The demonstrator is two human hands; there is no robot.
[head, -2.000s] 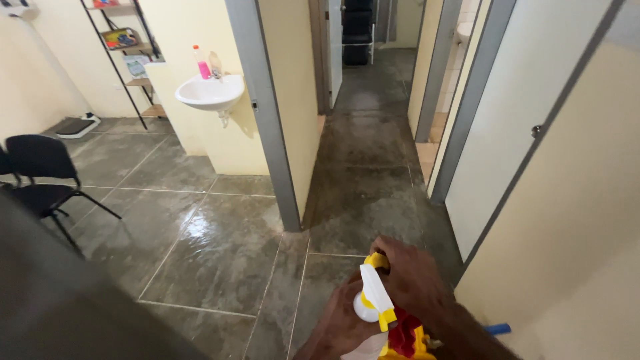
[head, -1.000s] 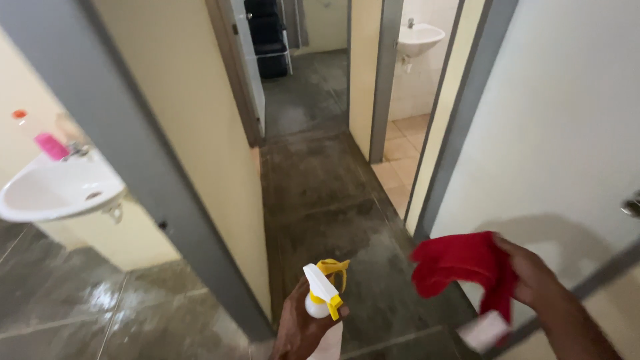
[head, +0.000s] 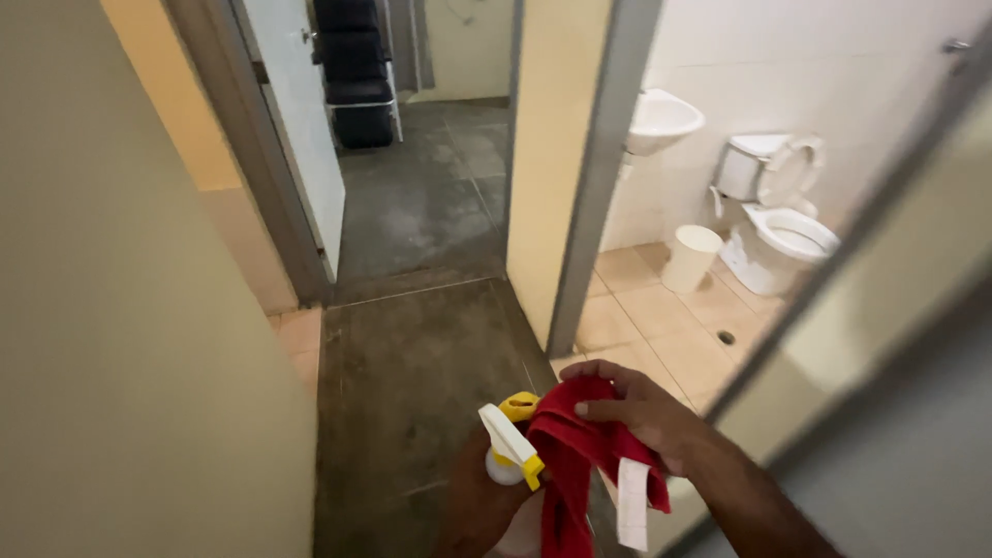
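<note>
My left hand (head: 480, 488) grips a spray bottle by its neck, under the white and yellow trigger head (head: 509, 446). A yellow item (head: 518, 404), its kind unclear, sits just behind the spray head, at the same hand. In my right hand (head: 639, 411) is a red cloth (head: 573, 434) with a white tag (head: 632, 504); fingers and thumb pinch its top while the rest hangs down beside the bottle. Part of the bottle's body and most of my left fingers are hidden.
A dark tiled corridor floor (head: 403, 387) leads to a doorway with an open white door (head: 298, 116) and stacked black chairs (head: 356, 93). Through the right doorway stand a toilet (head: 783, 240), a white bin (head: 691, 260) and a wall sink (head: 663, 124). A wall (head: 155, 310) borders the left.
The view has moved along the corridor to the bathroom doorway. My right hand was at the bottle, then held the red cloth out to the right; now the cloth is back beside the bottle.
</note>
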